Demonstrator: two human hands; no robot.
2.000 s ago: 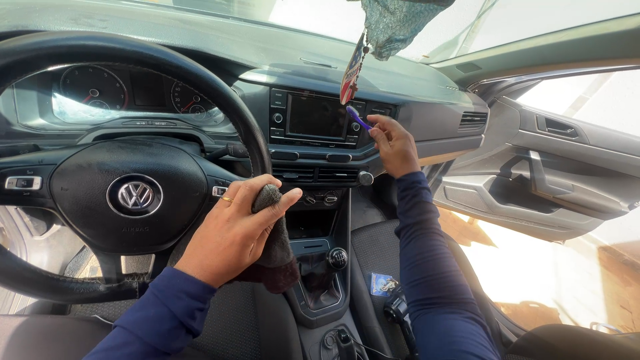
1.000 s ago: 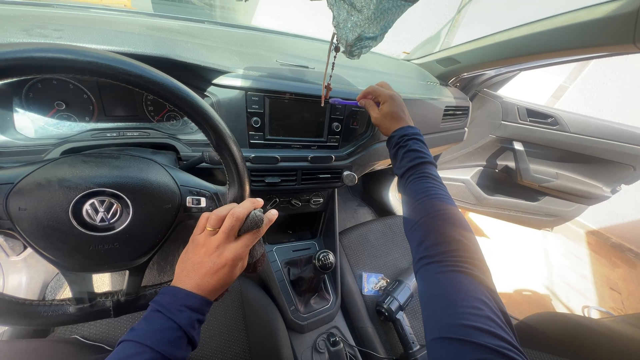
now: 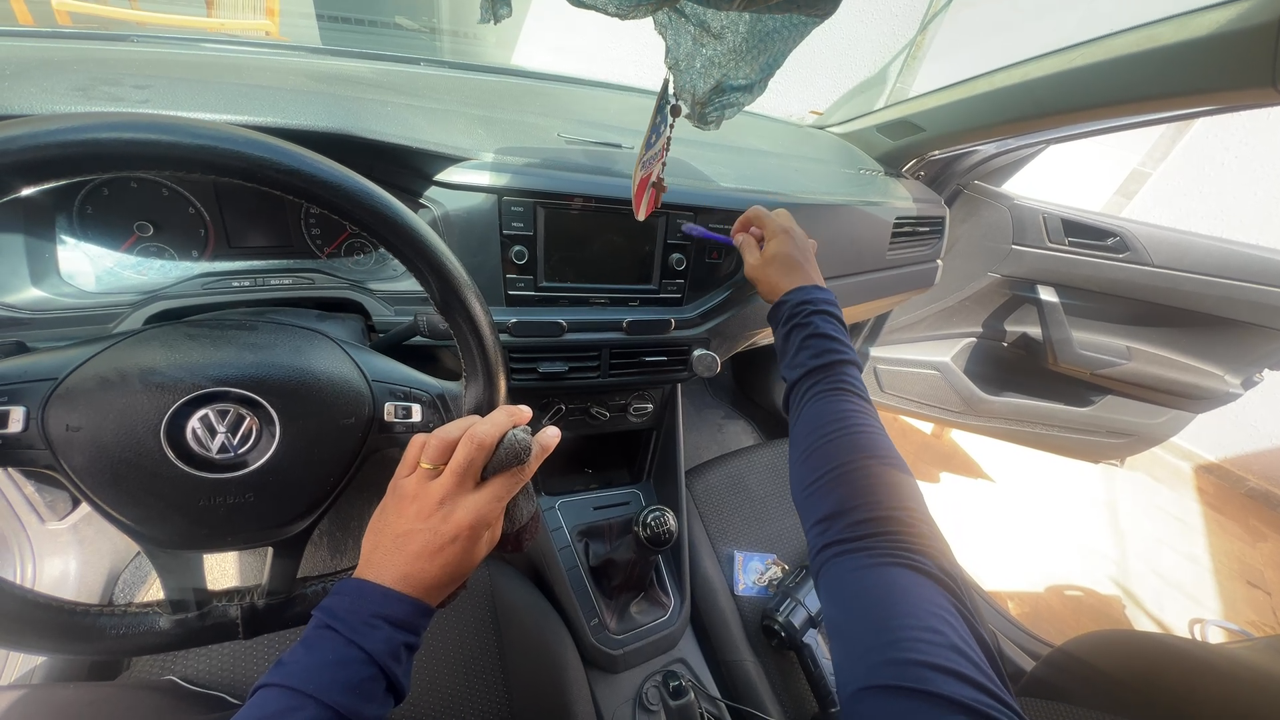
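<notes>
My right hand [image 3: 778, 252] pinches a slim purple brush [image 3: 708, 234] by one end. The brush's other end points left, at the panel beside the infotainment screen [image 3: 600, 246]; whether it touches is unclear. My left hand [image 3: 447, 500], a ring on one finger, holds a dark grey cloth [image 3: 512, 450] just right of the steering wheel [image 3: 480, 330]. Part of the cloth hangs behind the fingers. Below the screen are the air vents [image 3: 605, 363] and the climate knobs [image 3: 598, 411].
The gear lever [image 3: 656, 527] rises from the centre console. On the passenger seat [image 3: 735, 495] lie a blue card-like item [image 3: 755, 573] and a black handheld device [image 3: 800, 610]. A pennant-shaped ornament [image 3: 653, 155] and beads hang before the dashboard. The passenger door [image 3: 1110, 260] stands open.
My right hand has moved the purple brush up from the screen's lower right side, then slightly lower again. My left hand still holds the cloth by the steering wheel.
</notes>
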